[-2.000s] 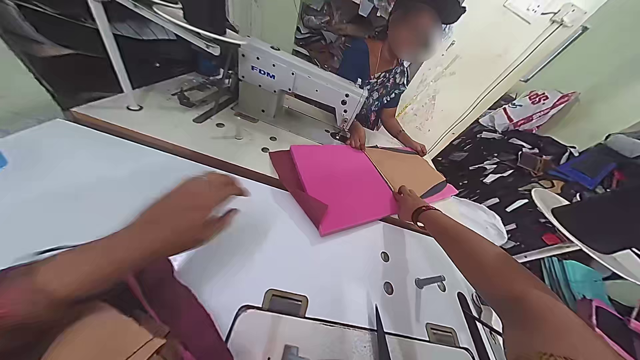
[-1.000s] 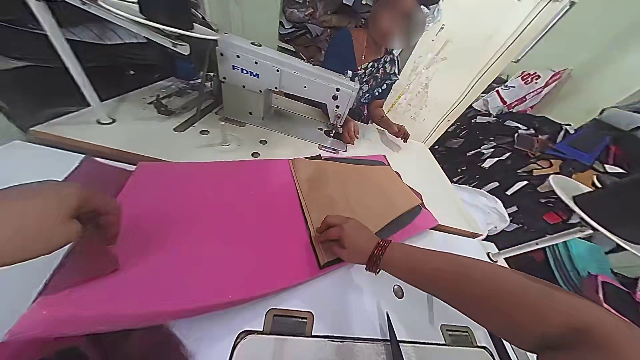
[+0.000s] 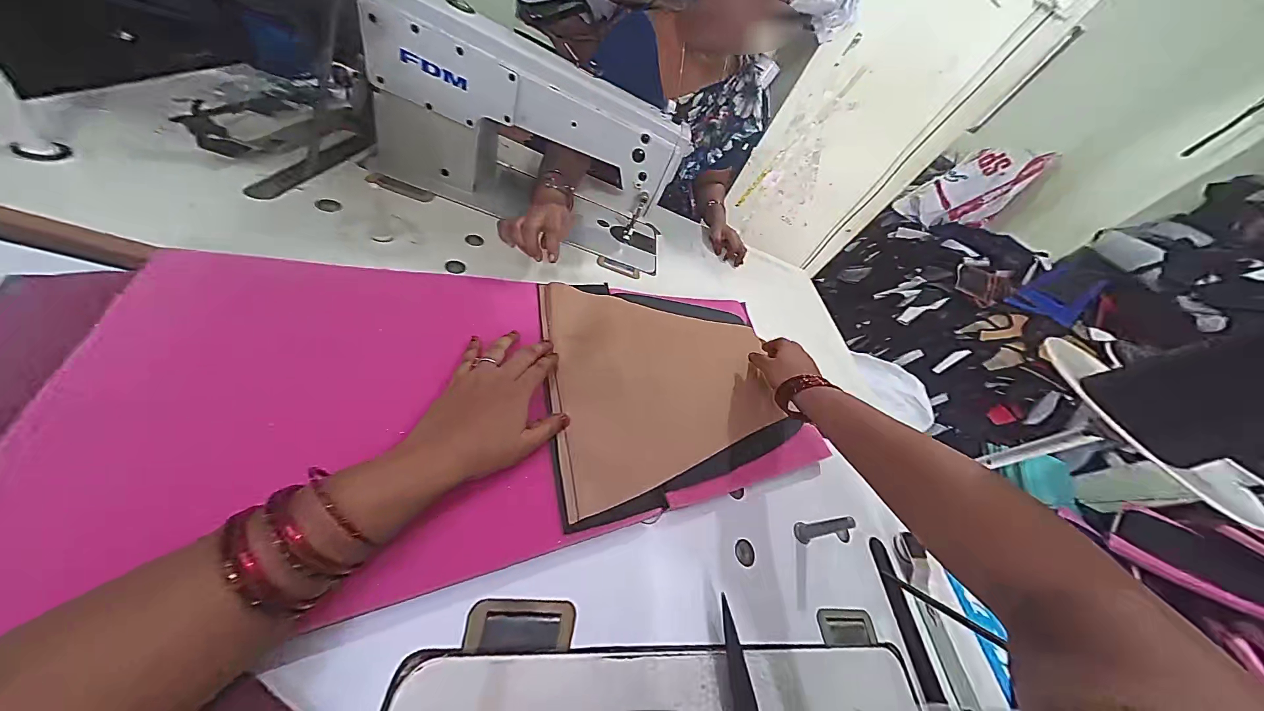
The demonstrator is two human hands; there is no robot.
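Observation:
A large pink sheet (image 3: 257, 395) lies spread over the white table. On its right end rests a tan panel (image 3: 662, 395) with black material (image 3: 736, 451) showing from under its edges. My left hand (image 3: 499, 405) lies flat with fingers spread, its fingertips at the panel's left edge and its palm over the pink sheet. At the panel's right edge is my right hand (image 3: 785, 365), with thumb and fingers pinched on the tan piece. A maroon piece (image 3: 59, 326) shows at the far left beside the pink sheet.
Beyond the sheet stands a white sewing machine (image 3: 533, 99); a co-worker's hands (image 3: 543, 227) are beside it. Nearer me are a metal machine plate (image 3: 642, 681), a dark pointed blade (image 3: 736, 657) and a metal post (image 3: 825, 530). Fabric scraps (image 3: 948, 326) cover the floor at right.
My left hand has moved right from the pink sheet's left part to the tan panel's left edge. My right hand has shifted from that edge to the panel's right edge. The view has moved closer.

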